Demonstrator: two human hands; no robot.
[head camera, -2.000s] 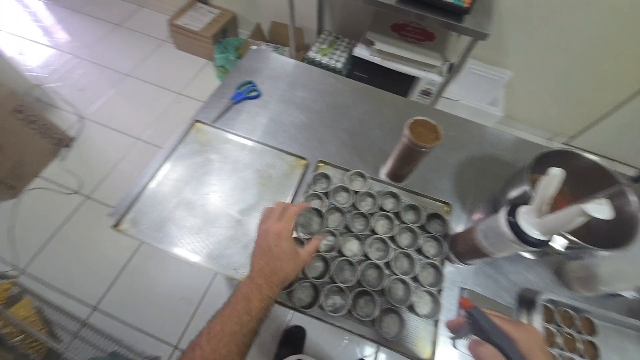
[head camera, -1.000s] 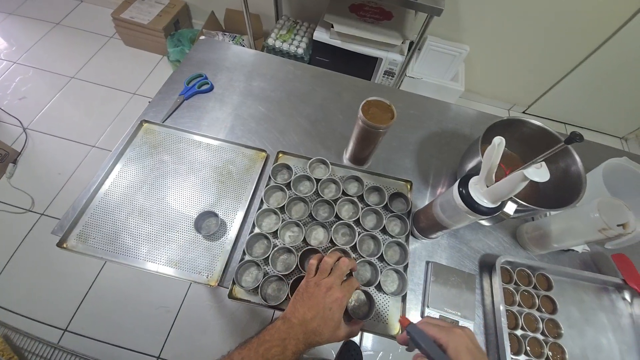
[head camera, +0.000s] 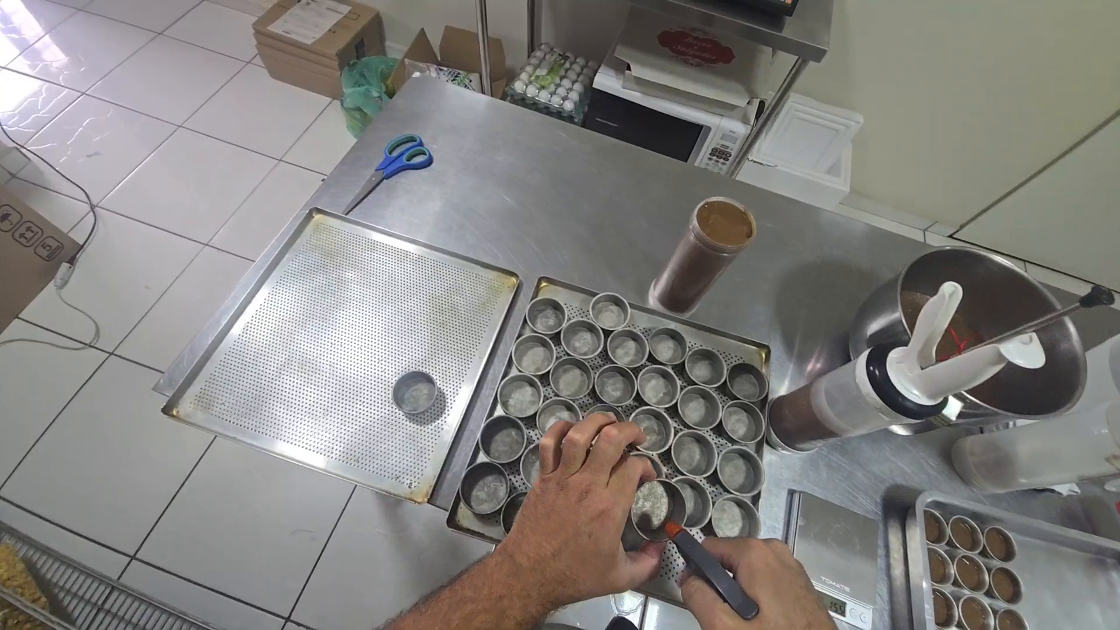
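My left hand (head camera: 586, 516) reaches over the perforated metal tray (head camera: 761, 354) of small round metal molds, its thumb and fingers around one mold (head camera: 658, 507) lifted near the front edge. In my right hand (head camera: 757, 582) is a dark-handled brush or spatula (head camera: 713, 573), its orange-red end at that mold's rim. The brush tip is partly hidden in the mold. Several molds under my left hand are hidden. A single mold (head camera: 415, 393) stands on the second perforated tray (head camera: 332, 332) at the left.
Blue-handled scissors (head camera: 404, 156) lie behind the left tray. A tall container of brown mixture (head camera: 704, 254) stands behind the molds. At right are a hand dispenser (head camera: 840, 402), a steel bowl (head camera: 1059, 350), a digital scale (head camera: 836, 542) and a tray (head camera: 1050, 551) with filled molds.
One mold now stands on the left tray, which was bare two seconds ago. My left hand has moved to the front of the mold tray, and the brush-like tool has come to the held mold.
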